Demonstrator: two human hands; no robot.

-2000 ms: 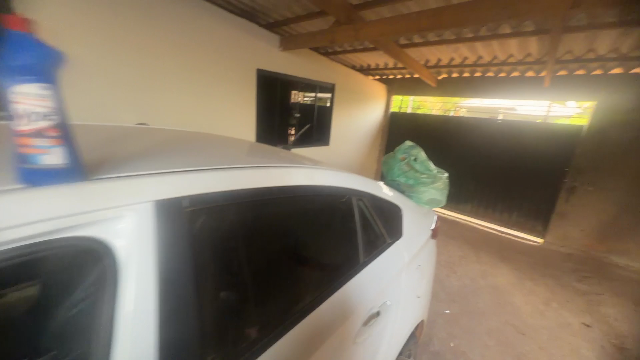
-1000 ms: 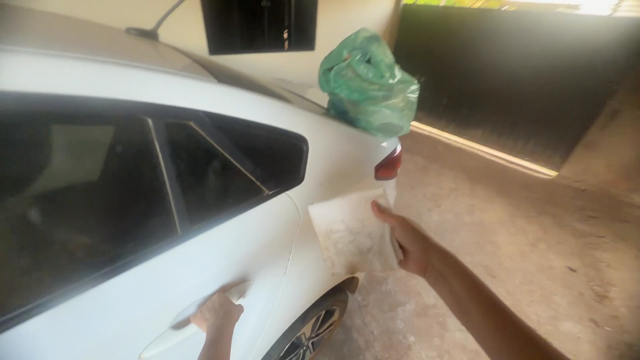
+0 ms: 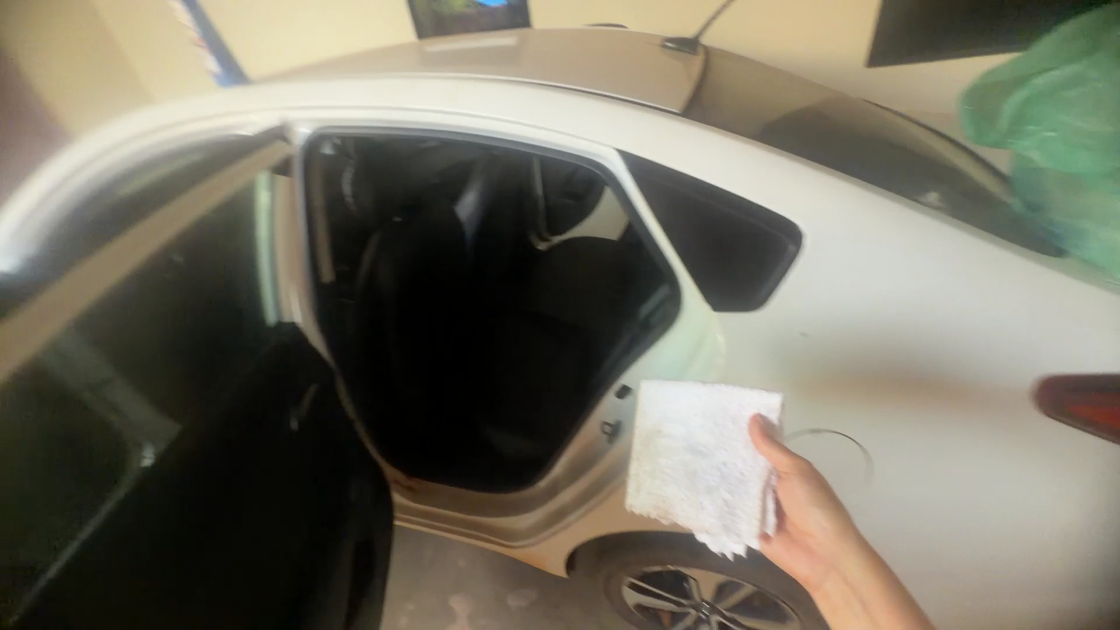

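Note:
My right hand (image 3: 805, 507) holds a folded white cloth (image 3: 704, 459) by its right edge, thumb on the near face. The cloth hangs in front of the white car's rear quarter panel (image 3: 945, 350), just above the rear wheel (image 3: 700, 604). At left the rear door (image 3: 289, 472) of the car stands swung out, and the doorway shows a dark interior with seats (image 3: 420, 280). A door striker (image 3: 611, 429) is on the door frame, left of the cloth. My left hand is out of view.
A green plastic bag (image 3: 1059, 140) rests on the car's rear at the upper right. The tail light (image 3: 1081, 404) is at the right edge. A blurred blue bottle (image 3: 210, 44) stands by the roof at upper left. Concrete floor (image 3: 464, 582) shows below the sill.
One second ago the rear door was closed with my left hand at its handle; now the door is open and that hand is out of view. The cloth stays in my right hand.

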